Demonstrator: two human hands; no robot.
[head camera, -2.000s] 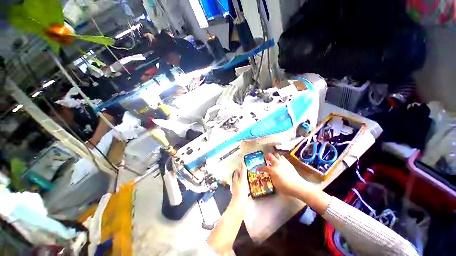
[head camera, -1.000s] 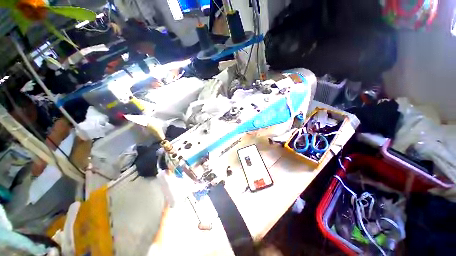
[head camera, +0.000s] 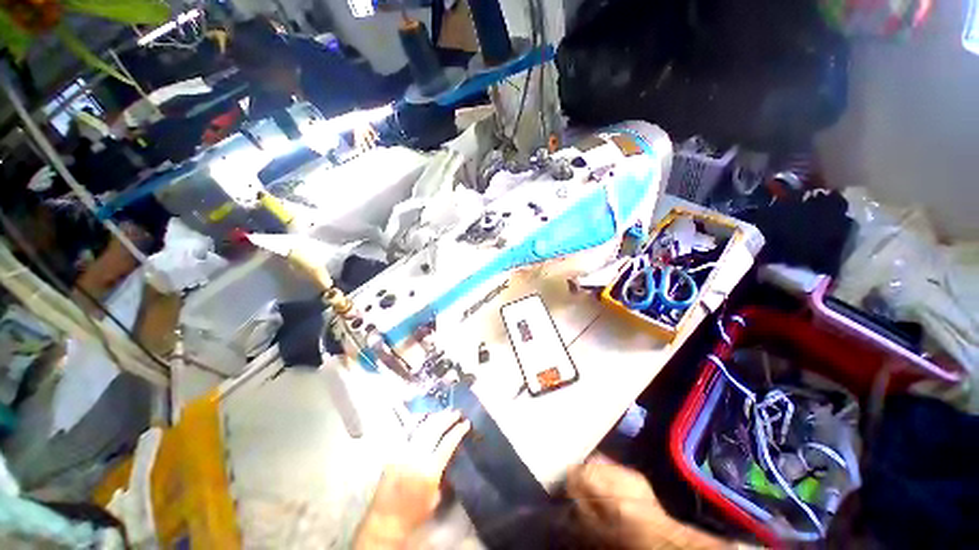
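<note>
A dark fabric strip (head camera: 494, 462) runs from the needle area (head camera: 435, 389) of the white and blue sewing machine (head camera: 558, 234) down to the lower edge. My left hand (head camera: 413, 478) lies along the strip's left edge, with its fingertips close to the presser foot; whether they grip the cloth is not clear. My right hand (head camera: 623, 503) is blurred at the bottom, beside the strip's near end; its fingers and any grip cannot be made out. A smartphone (head camera: 539, 349) lies on the table under the machine arm, its screen mostly white.
A yellow-edged tray (head camera: 671, 338) at the right table edge holds blue-handled scissors (head camera: 660, 288) and small items. A red basket (head camera: 687, 430) with white cord stands below right. Thread cones (head camera: 424, 48) stand behind the machine. Yellow tape (head camera: 204, 473) covers the left table edge.
Two seconds ago both hands were at the smartphone; one second ago it lay alone beside the strip. Now my left hand is at the strip near the needle and my right is at its near end.
</note>
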